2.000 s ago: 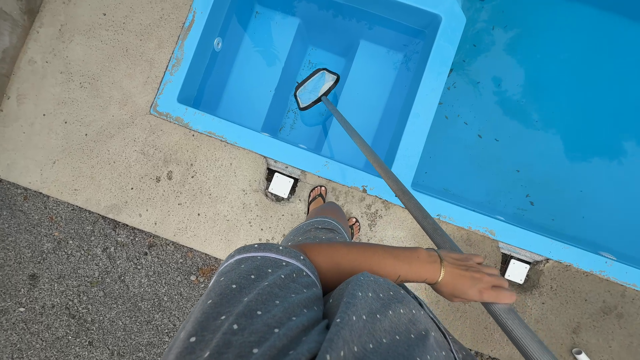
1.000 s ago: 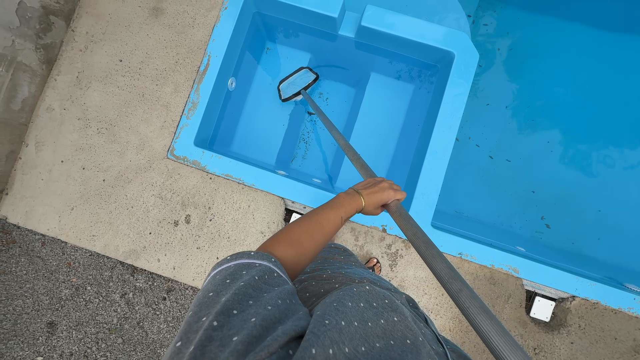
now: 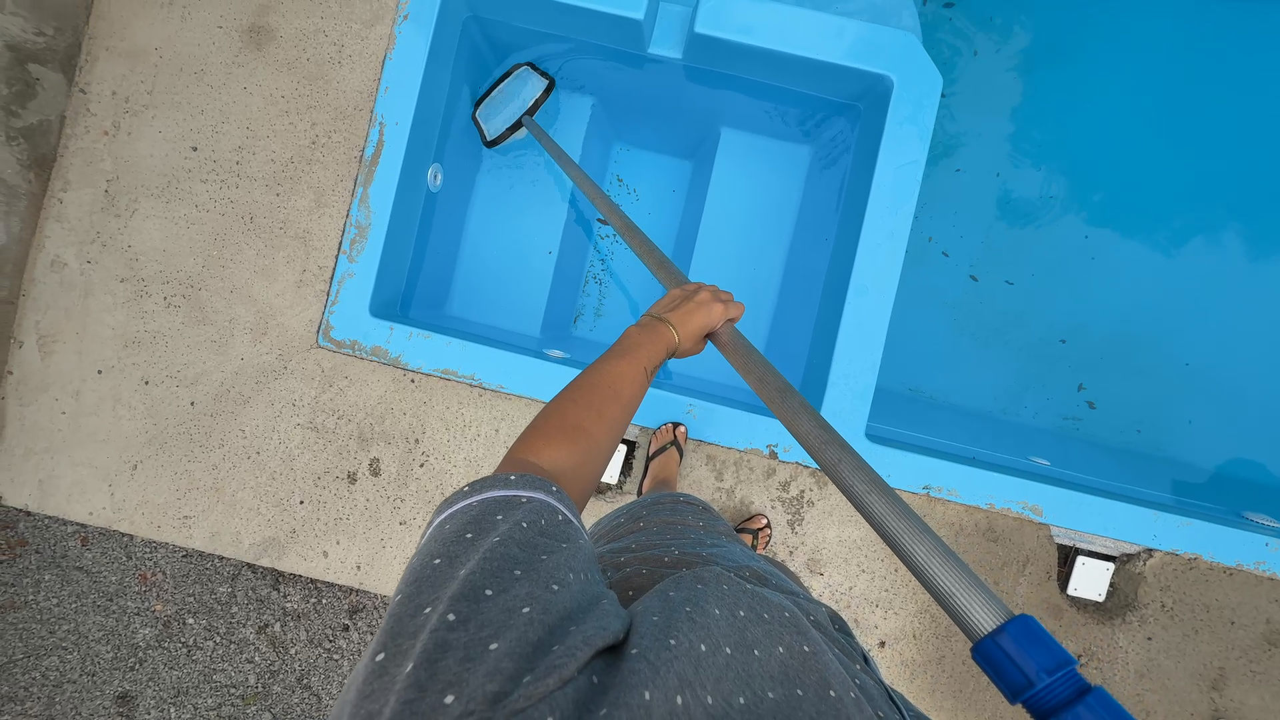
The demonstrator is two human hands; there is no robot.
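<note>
My left hand [image 3: 697, 316], with a thin bracelet at the wrist, is closed around the ribbed grey telescopic pole [image 3: 850, 462] of a pool skimmer. At the pole's far end, the black-framed skimmer net [image 3: 513, 104] lies over the upper left part of the small stepped basin [image 3: 768, 190]. A blue locking collar [image 3: 1025, 660] joins the pole at the lower right. Dark debris [image 3: 600, 270] lies scattered in the basin below the pole. My right hand is out of view.
The larger pool [image 3: 1090, 250] lies to the right, with bits of debris in it. Worn blue paint edges the rim [image 3: 345, 340]. My sandalled feet stand on the concrete deck [image 3: 220, 330] beside two white-covered recesses [image 3: 1090, 578]. Gravel [image 3: 170, 620] lies at lower left.
The skimmer net has moved toward the basin's upper left corner. My left hand has moved forward and now reaches over the basin. The blue collar has come into view.
</note>
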